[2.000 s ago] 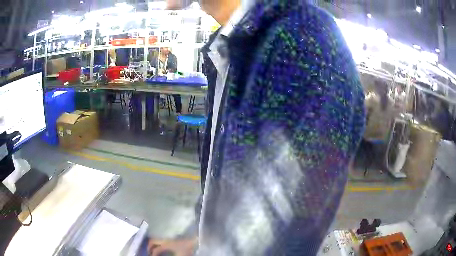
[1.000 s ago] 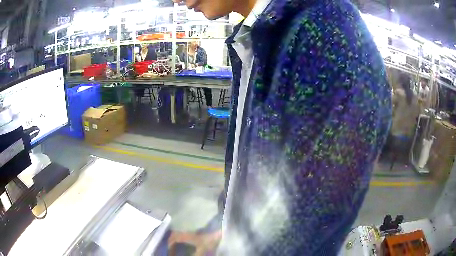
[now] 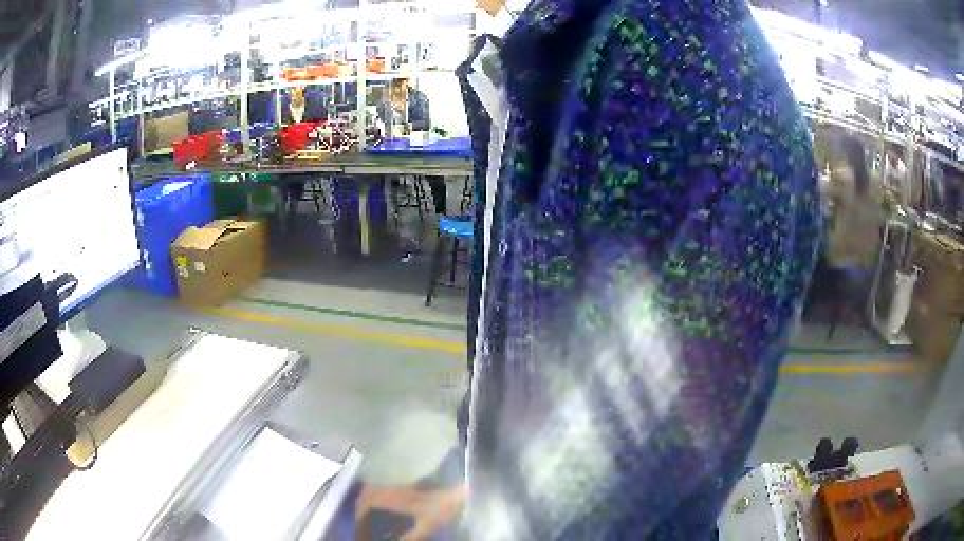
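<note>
Neither of my hands is in view. Another person in a dark speckled jacket [image 3: 655, 243] stands very close in front of me. That person's hand [image 3: 428, 509] is at the bottom edge, blurred, over a small dark object that may be a mouse. White paper sheets [image 3: 273, 484] lie on a light stand to the left of that hand. An orange fixture [image 3: 867, 505] with two dark openings sits on the white machine table [image 3: 763, 501] at the bottom right. A small black block [image 3: 833, 454] stands just behind it.
A lit monitor [image 3: 69, 227] stands at the left, beside a long light panel [image 3: 169, 423]. Behind are a blue bin [image 3: 169, 235], an open cardboard box [image 3: 220, 262], a blue stool [image 3: 456, 227] and a workbench with people. Another person [image 3: 846, 201] shows at the right.
The scene has moved right in the picture since two seconds ago. The near person's lower face, visible one second ago, is now out of the frame. Their hand stays near the dark object.
</note>
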